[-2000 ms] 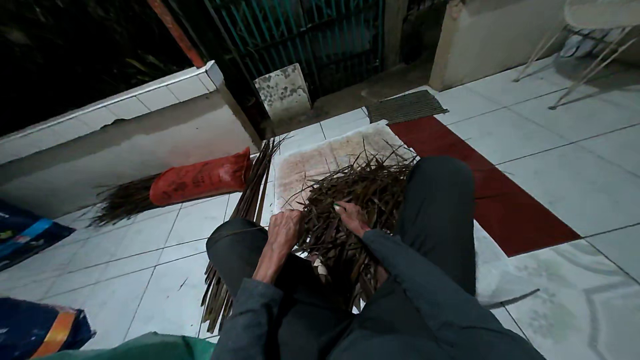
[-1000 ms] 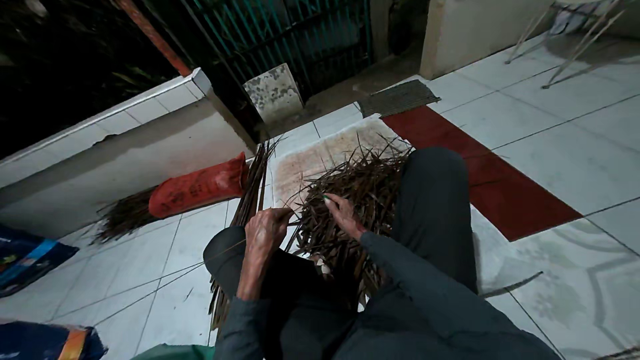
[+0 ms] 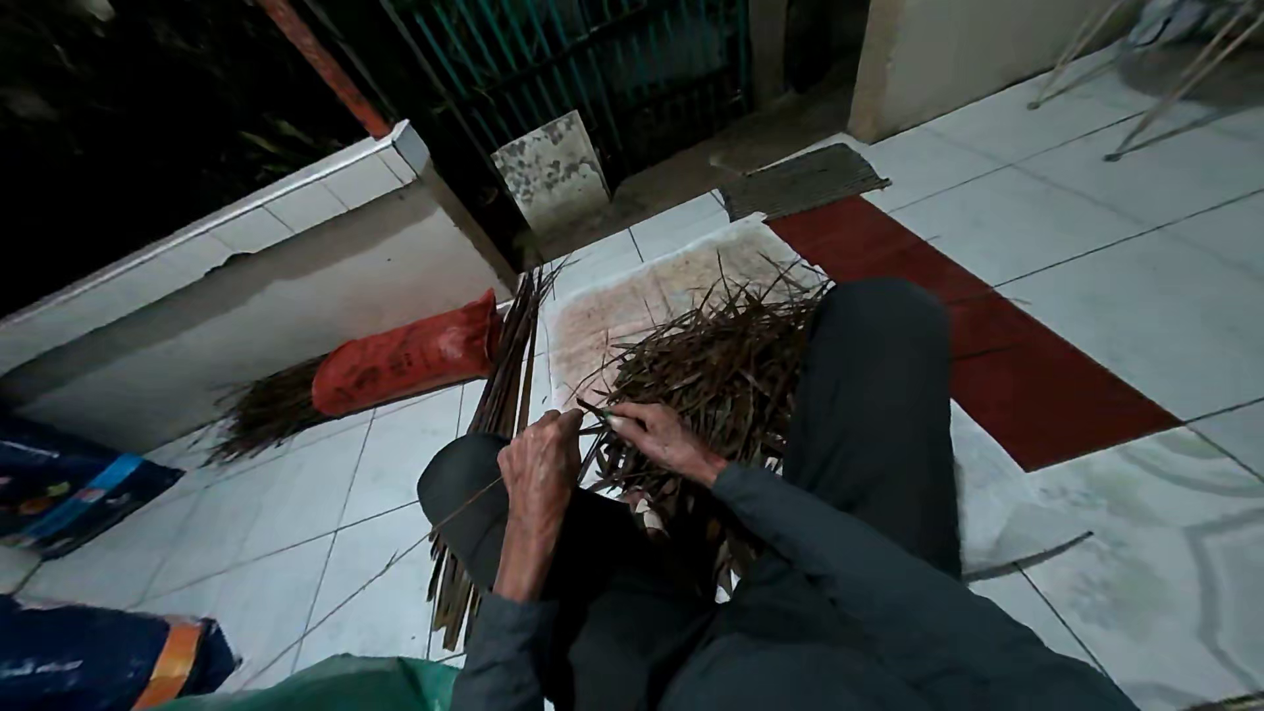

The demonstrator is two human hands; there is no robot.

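My left hand (image 3: 540, 462) is closed on a thin brown strip (image 3: 395, 561), whose long end trails down to the lower left across the floor. Close beside it, my right hand (image 3: 664, 439) grips a small dark tool, probably a knife, pointing toward the left hand. A heap of brown leaf strips (image 3: 731, 365) lies between my knees, just beyond and right of the hands. It rests partly on a stained white sheet (image 3: 617, 321). A bundle of long dark strips (image 3: 511, 370) lies by my left knee and passes partly behind it.
A red sack (image 3: 410, 360) with dried stalks sticking out lies along the low wall (image 3: 296, 286). Dark blue bags (image 3: 79, 484) are at the left, and green material (image 3: 326, 686) is at the bottom. A grey mat (image 3: 805, 183) and red floor strip (image 3: 997, 346) lie ahead; chair legs stand upper right.
The trailing strip at my left hand shows in a different position than a second ago. Both hands remain close together by the heap.
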